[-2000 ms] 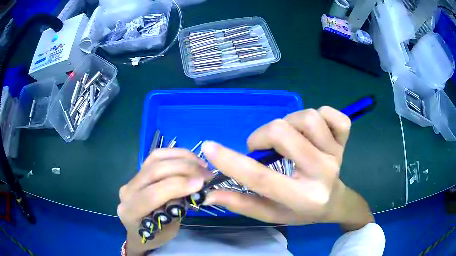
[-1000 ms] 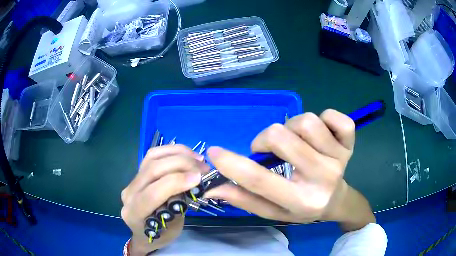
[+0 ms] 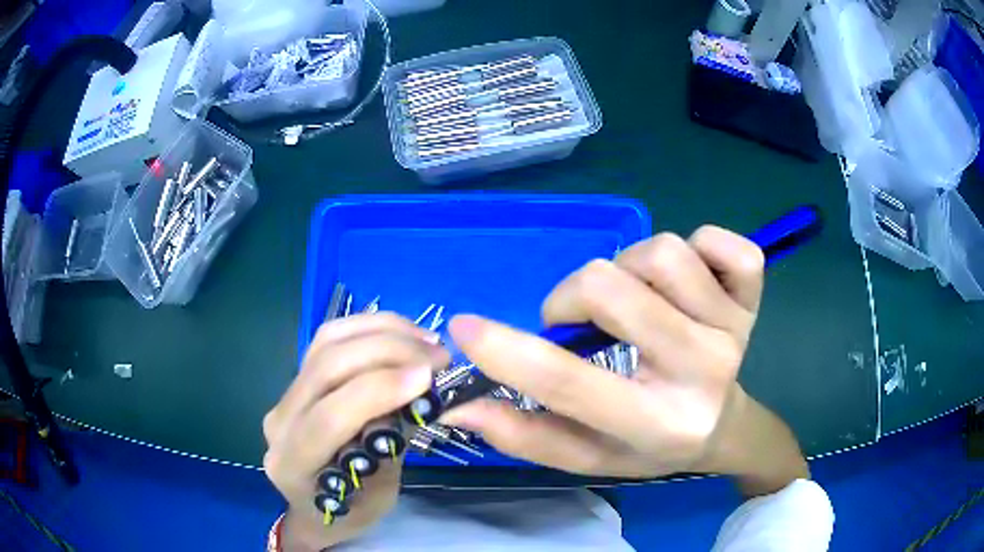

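Note:
My left hand (image 3: 351,399) is closed around several metal cylindrical parts (image 3: 385,443). Their black-ringed ends face me in a slanting row, with yellow bits sticking out. My right hand (image 3: 647,372) holds a blue-and-black pen-shaped tool (image 3: 788,230). The tool's dark front end reaches the uppermost black-ringed end, beside my left fingertips; its exact tip is blurred. Both hands are over the front of the blue tray (image 3: 486,209). Loose slim metal parts lie in the tray, partly hidden by my hands.
Behind the tray stands a clear packing box (image 3: 494,164) with metal parts in rows. At left are a side parts box (image 3: 240,205), a white carton (image 3: 127,106), a small-bag box (image 3: 291,102) and a black hose (image 3: 13,302). A black holder (image 3: 750,108) and clear containers (image 3: 887,216) are at right.
The bundle in my left hand has shifted slightly right and down since the earliest frame. The tool's rear end has swung slightly, and my right hand still holds it.

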